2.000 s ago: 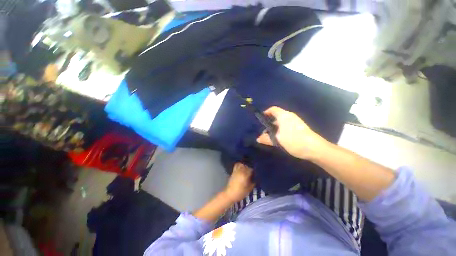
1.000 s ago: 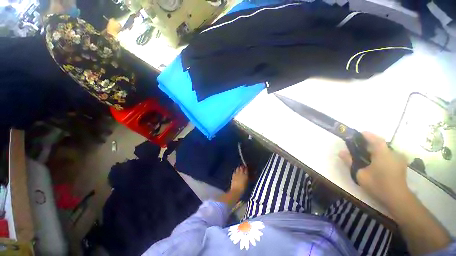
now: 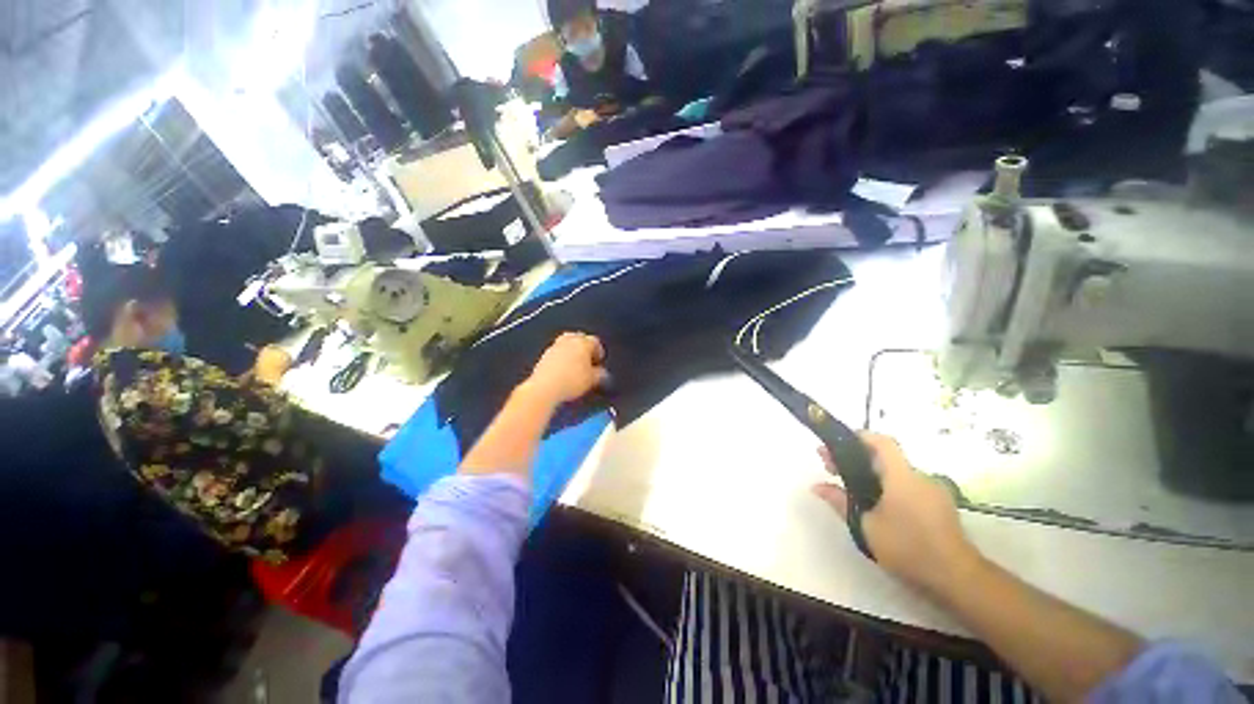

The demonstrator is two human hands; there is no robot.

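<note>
My right hand [image 3: 901, 516] holds the tailor's shears [image 3: 814, 413] by their black handles over the white table. The blades point up and left, and their tips are at the edge of the black garment pieces with white piping [image 3: 660, 310]. My left hand [image 3: 569, 369] rests on these pieces, with its fingers bent at the cloth. Whether it pinches a layer is hard to tell. A bright blue sheet [image 3: 426, 454] shows under the pieces at the left.
An off-white sewing machine [image 3: 1100, 282] stands at the right, a yellowish one [image 3: 399, 310] at the left. A dark cloth bundle [image 3: 743, 165] lies on the raised white surface behind. A person in a floral top [image 3: 206, 440] sits left by a red stool [image 3: 323, 571]. Another masked person is at the back.
My left hand has moved from low beside my lap up onto the black pieces. The navy piece is gone from the table top. The shears stay in my right hand. The view has tilted up.
</note>
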